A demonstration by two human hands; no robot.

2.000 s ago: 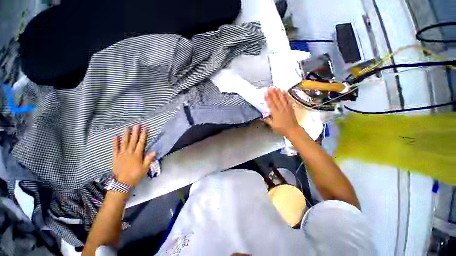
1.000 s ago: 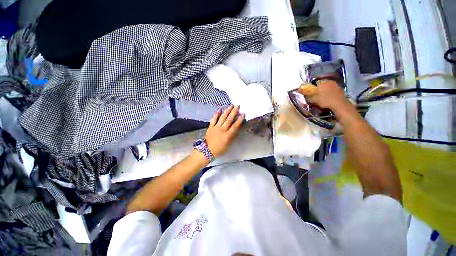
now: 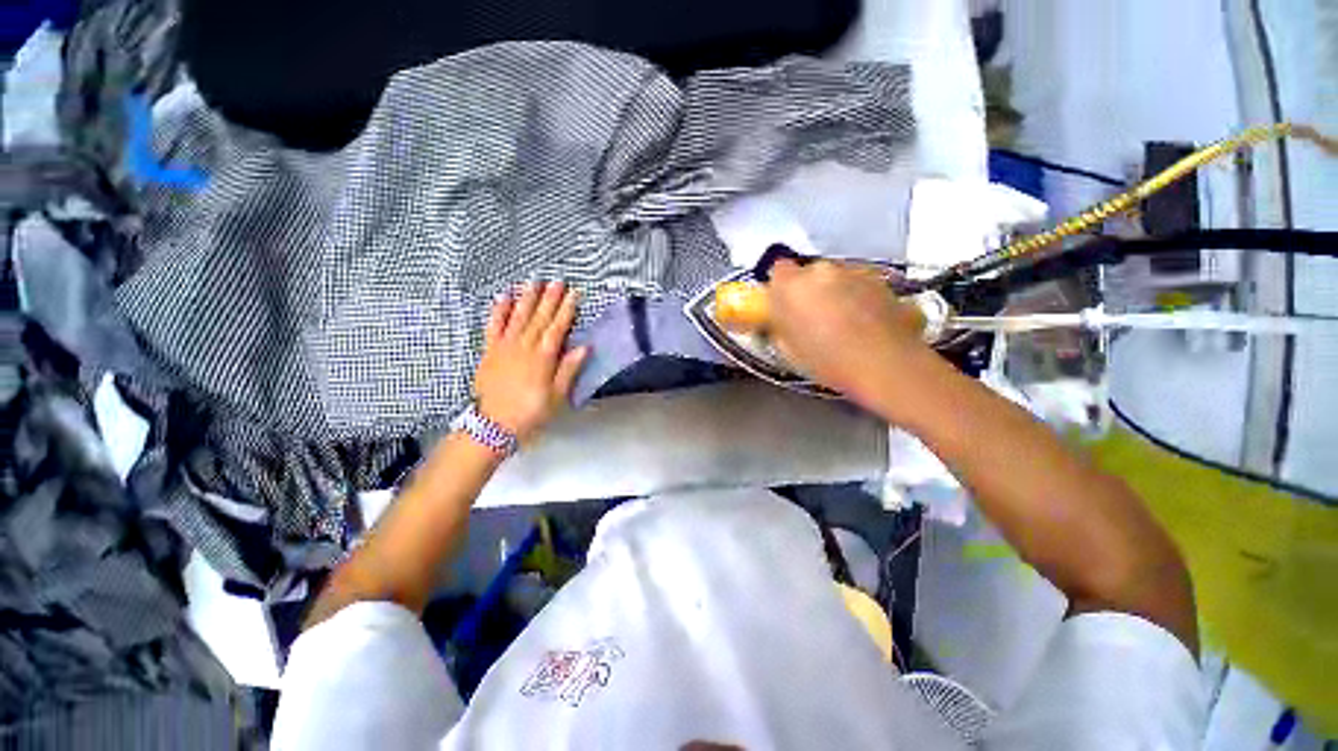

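Observation:
The black-and-white checked garment (image 3: 455,220) lies spread over the board, with a plain grey lining strip (image 3: 609,341) along its near edge. My right hand (image 3: 844,326) grips the tan handle of the steam iron (image 3: 719,335), whose sole rests on the right part of the grey strip. My left hand (image 3: 530,352) lies flat on the garment at the strip's left end, fingers apart, holding nothing. A white piece (image 3: 766,228) shows just behind the iron, partly hidden by it.
A black padded board (image 3: 514,52) is behind the garment. A garment pile (image 3: 88,528) with a blue strip (image 3: 154,154) is at left. The iron rest (image 3: 1059,360), a yellow hose (image 3: 1159,184) and a yellow-green sheet (image 3: 1233,543) are at right.
The iron has moved left from its rest onto the grey strip in my right hand. My left hand has shifted left along the garment, away from the white piece.

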